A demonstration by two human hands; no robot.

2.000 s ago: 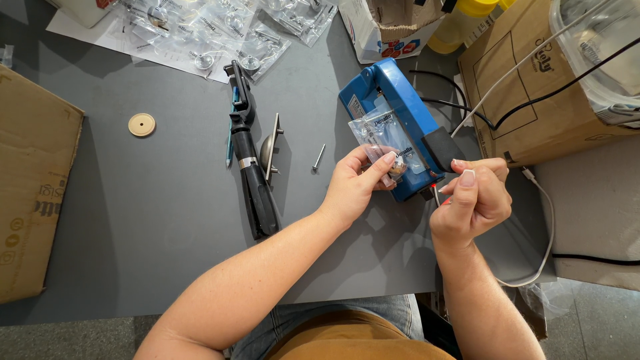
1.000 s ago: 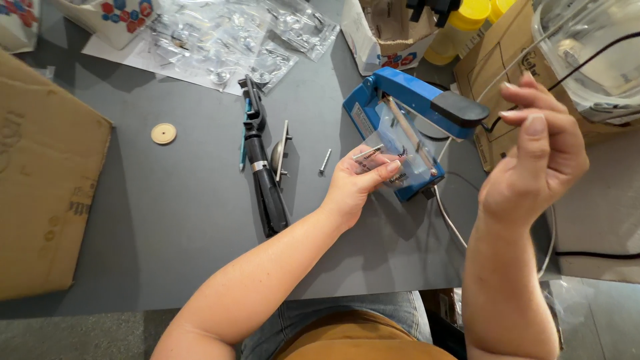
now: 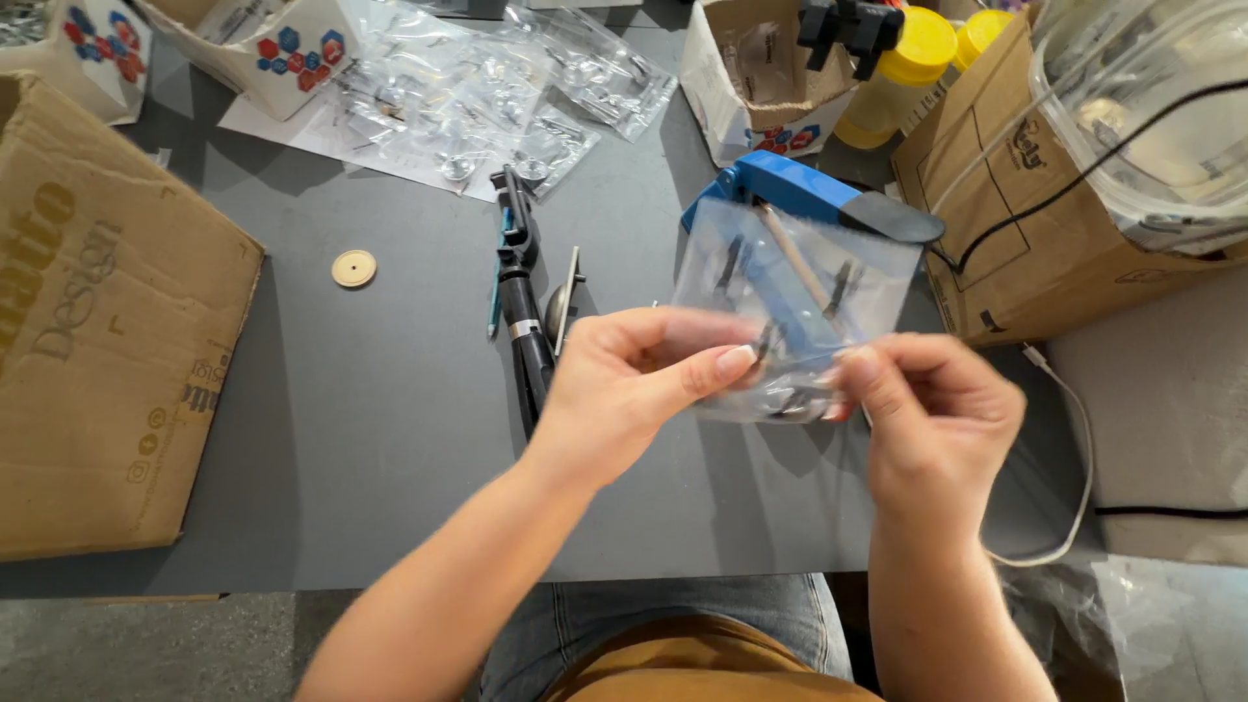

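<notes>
A clear plastic bag (image 3: 795,292) with several small dark metal parts inside is stretched between my hands. My left hand (image 3: 648,380) grips its lower left side, thumb on top. At its lower right corner, my right hand (image 3: 916,409) pinches the plastic between thumb and finger. Behind the bag stands a blue impulse sealer (image 3: 809,185) with a black-ended arm, partly seen through the plastic. Left of my left hand lie a black tool with a silver band (image 3: 525,329), its kind unclear, and a metal fitting with a round part (image 3: 561,307).
Filled clear bags (image 3: 468,88) lie on paper at the back. A wooden disc (image 3: 354,268) rests on the grey table. A cardboard box (image 3: 107,341) is at left, another (image 3: 1014,214) at right. A small open box (image 3: 717,107) and yellow-lidded jars (image 3: 921,49) stand behind; a white cable (image 3: 1082,468) hangs right.
The bag was at the sealer in the earlier frames and is now held in front of it. My right hand, raised and off the bag one second ago, has come down onto its corner.
</notes>
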